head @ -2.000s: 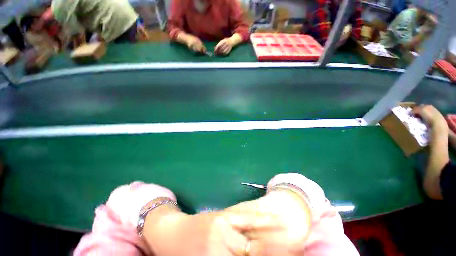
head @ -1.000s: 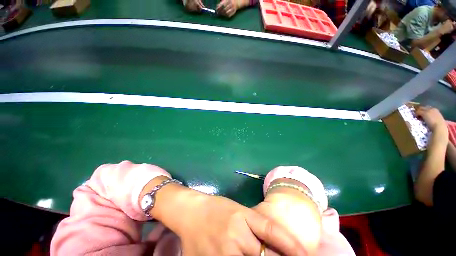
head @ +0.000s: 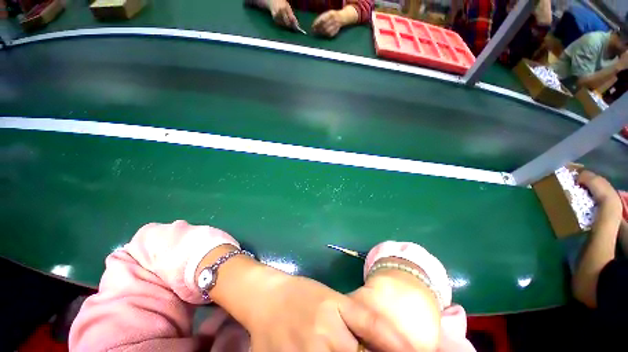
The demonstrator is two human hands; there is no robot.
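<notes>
My left hand (head: 292, 311), with a silver watch bracelet at the wrist, is folded together with my right hand (head: 398, 306), which has a pale beaded bracelet. They cross at the bottom edge, which cuts off the fingertips; nothing shows in either hand. The right hand is overexposed and its fingers are partly hidden. A thin pointed tool, possibly tweezers (head: 344, 250), lies on the green bench (head: 172, 199) just left of my right cuff, its right end by the cuff. Tiny pale specks are scattered on the bench beyond it.
A white rail (head: 275, 149) separates the bench from the darker green belt (head: 275, 96). At right, a person's hand is in a cardboard box (head: 559, 206) of small white parts, beside a slanting post (head: 571, 148). Across the belt are a red compartment tray (head: 420, 42) and people's hands.
The camera view has tilted down since the oldest frame, then shifted slightly. My hands stay folded together and the tool still lies on the bench. The hands across the belt have moved slightly apart.
</notes>
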